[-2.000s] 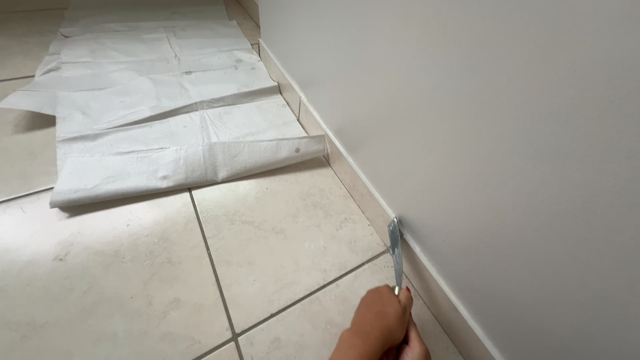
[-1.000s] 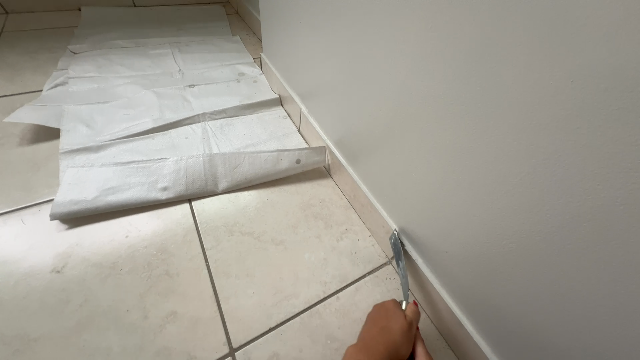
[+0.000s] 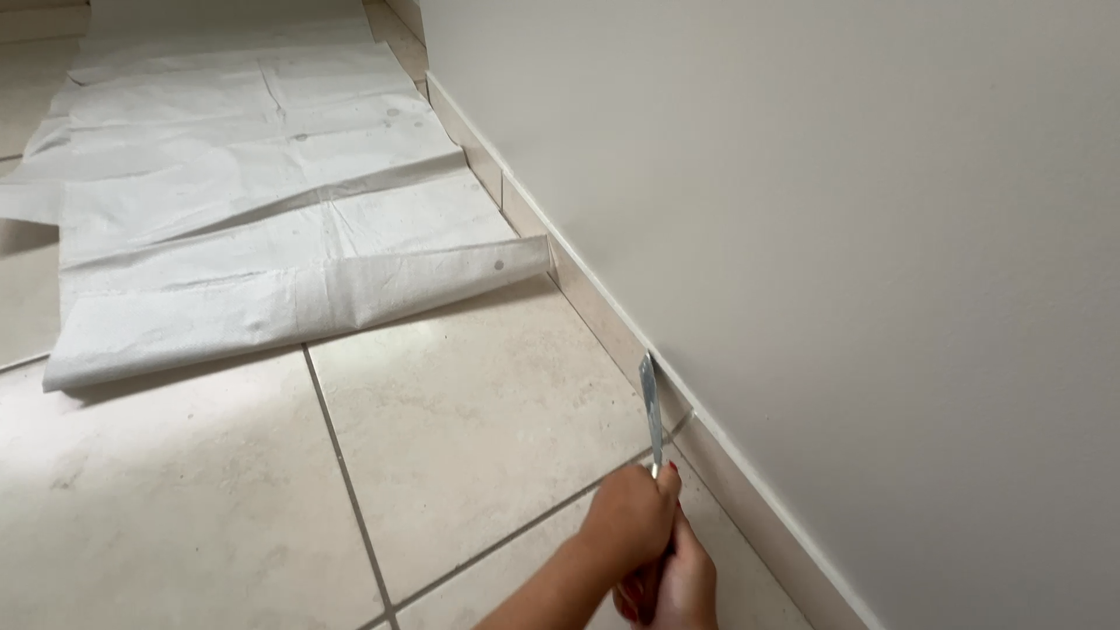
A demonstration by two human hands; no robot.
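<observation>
A metal putty knife with a smeared blade points away from me, its tip at the top edge of the tiled skirting where that meets the grey wall. My left hand is wrapped around its handle near the blade. My right hand, with red nails, is close against it, lower down and to the right, also gripping the handle, which the fingers mostly hide. A pale bead runs along the top of the skirting.
A creased white covering sheet lies on the tiled floor at the upper left, its near edge folded up and its right side reaching the skirting. Dark grout lines cross the pale tiles. The wall borders the right side.
The putty knife and both hands have shifted along the skirting compared with the earliest frame, its tip now a little nearer the sheet. Both hands stay on the tool.
</observation>
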